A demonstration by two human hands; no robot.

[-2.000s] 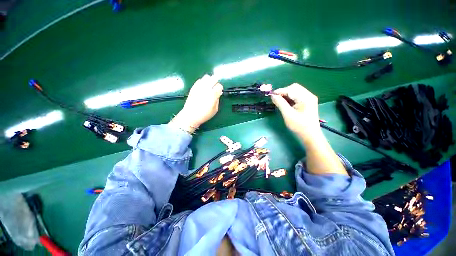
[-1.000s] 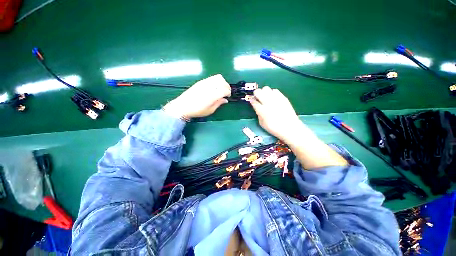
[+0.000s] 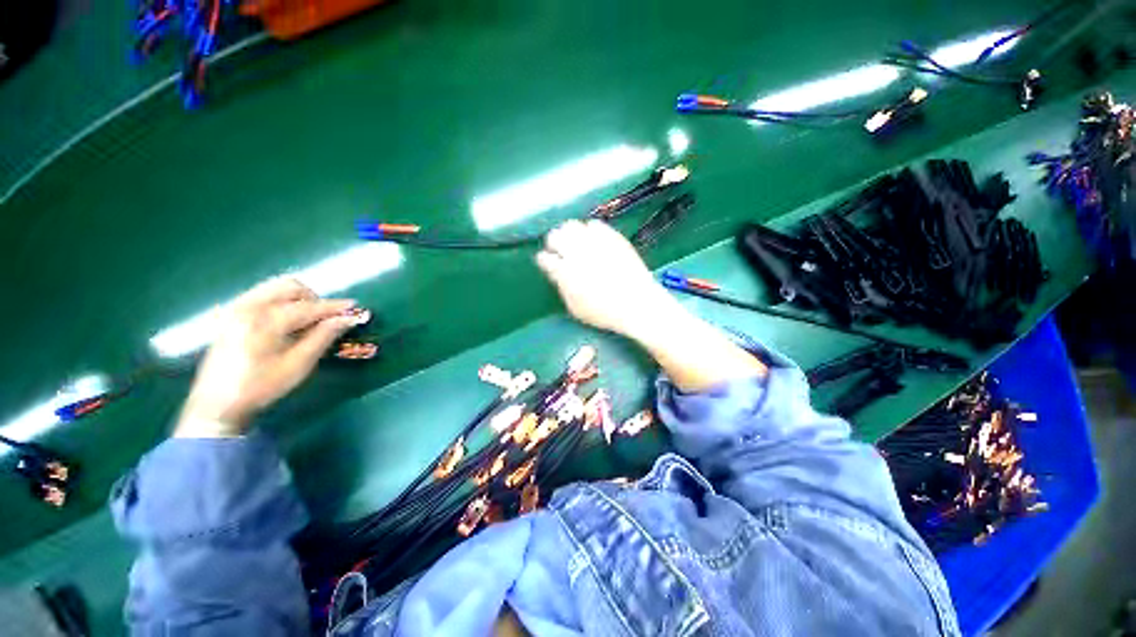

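My left hand [image 3: 262, 348], slightly blurred, is over the green belt. Its thumb and fingers are closed at the coppery end [image 3: 356, 316] of a black cable lead; a second coppery terminal [image 3: 356, 351] shows just below. Part of that lead is hidden by the hand. My right hand [image 3: 596, 276] is at the middle of another lead, with blue plug [image 3: 370, 230] to its left and pale terminal end [image 3: 670, 176] to its upper right. Its fingertips touch or cover the cable; whether they grip it is hidden. A black plastic part [image 3: 665, 219] lies beside that terminal end.
Black plastic parts [image 3: 909, 255] lie heaped at right. A bundle of coppery-ended leads [image 3: 530, 436] lies near my body. Other leads lie along the belt [image 3: 498, 81]. A blue bin [image 3: 1059, 423] stands at lower right, an orange-red bin [image 3: 312, 13] at the far side.
The view has turned and shifted right. My hands have moved apart: the left with its lead towards the left, the right from the terminals to the lead on the right.
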